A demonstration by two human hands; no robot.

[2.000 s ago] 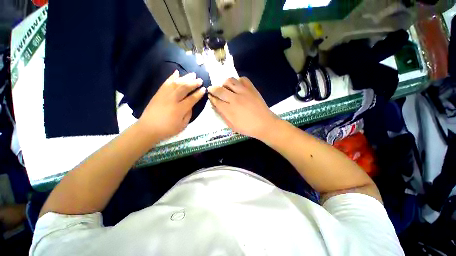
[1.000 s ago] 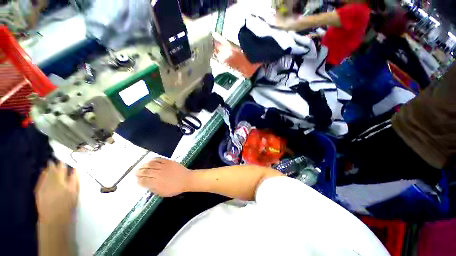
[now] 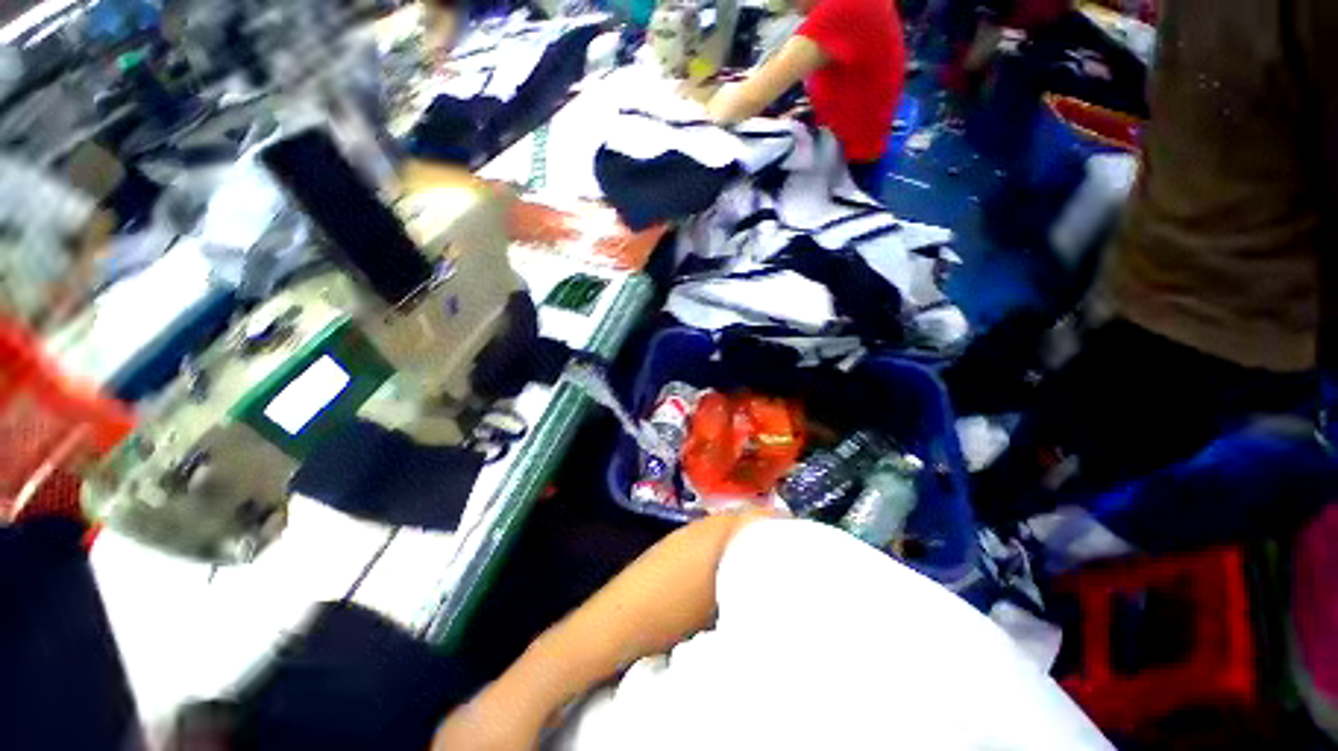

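Observation:
A blurred dark garment piece (image 3: pixel 345 678) lies across the front of the white table (image 3: pixel 154 602). More dark cloth (image 3: pixel 52 631) is at the far left edge. Small dark cut pieces (image 3: pixel 385 473) lie beside the cream and green sewing machine (image 3: pixel 176 477). Scissors (image 3: pixel 501 431) lie just behind them. My right hand (image 3: pixel 492 725) is at the bottom edge, blurred and mostly cut off, close to the dark piece; its fingers do not show. My left hand cannot be made out; a blurred patch at the bottom left may be part of it.
A blue bin (image 3: pixel 957 492) right of the table holds bottles and a red-orange bag (image 3: pixel 741 440). Black-and-white cloth (image 3: pixel 822 235) is heaped behind it. A person in brown (image 3: pixel 1218 191) stands at right; another in red (image 3: pixel 858 74) works behind. A red crate (image 3: pixel 1079 631) is low right.
The view has swung right. The dark piece now lies across the table front where the table surface showed before. My right hand has moved down to the picture's bottom edge.

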